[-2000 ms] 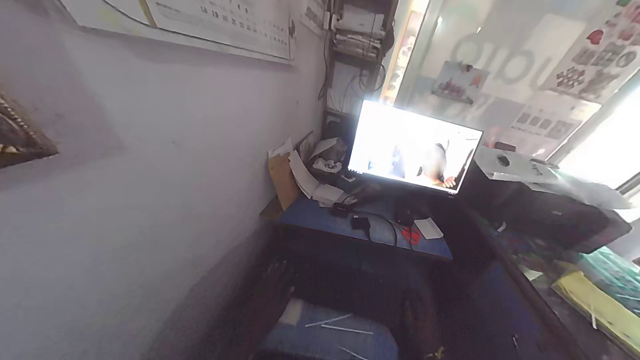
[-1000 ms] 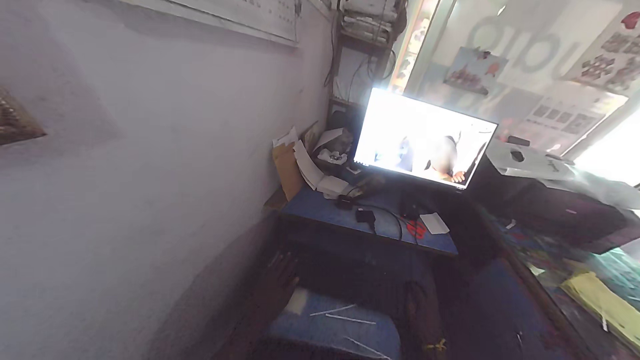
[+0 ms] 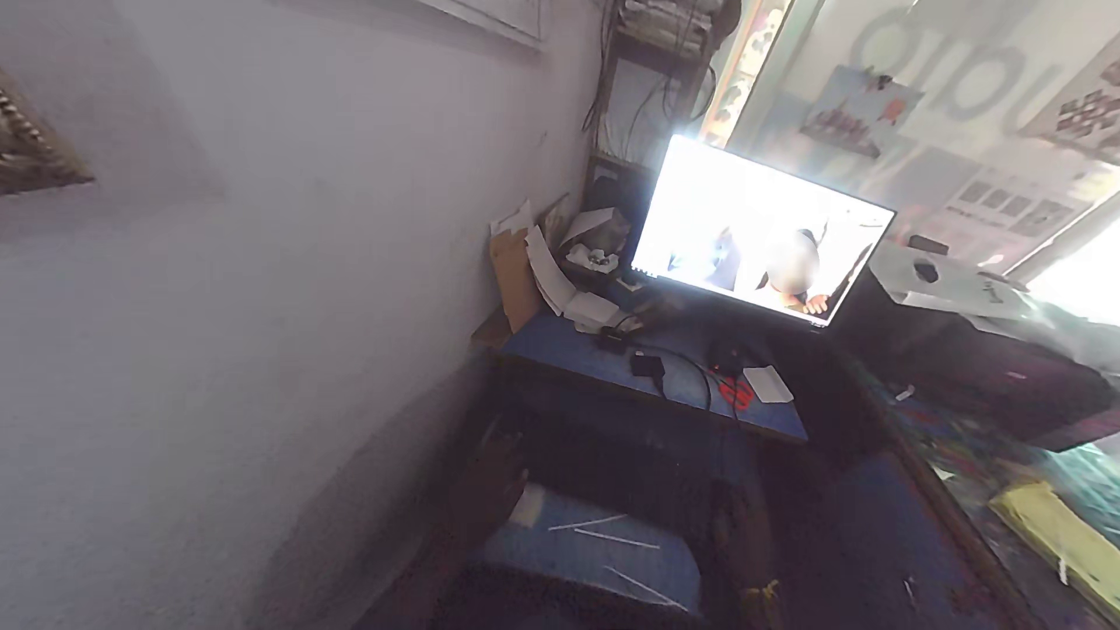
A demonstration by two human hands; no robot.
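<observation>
My left hand [image 3: 492, 477] is at the lower middle, at the left end of a dark keyboard-like shape [image 3: 612, 446] in deep shadow. My right hand [image 3: 739, 525] lies toward its right end, with a yellow band at the wrist; darkness hides its fingers and whatever is under them. Between the hands is a blue surface [image 3: 586, 556] bearing several thin white sticks or strips [image 3: 617, 538]. Behind them a lit monitor [image 3: 761, 232] stands past a raised blue shelf [image 3: 577, 359]. On that shelf lie a black adapter [image 3: 648, 366] with cables, a red item [image 3: 735, 394] and a white card [image 3: 768, 385].
Cardboard [image 3: 514, 276] and papers [image 3: 551, 271] lean near the wall on the left. A dark printer-like machine [image 3: 989, 359] stands at the right, with a yellow folded item [image 3: 1063, 534] nearer me. A rack [image 3: 661, 52] with hanging cables rises behind the desk.
Both hands stay near the dark keyboard-like shape. My left hand's fingers, spread a second ago, now look more bunched. The view has shifted slightly.
</observation>
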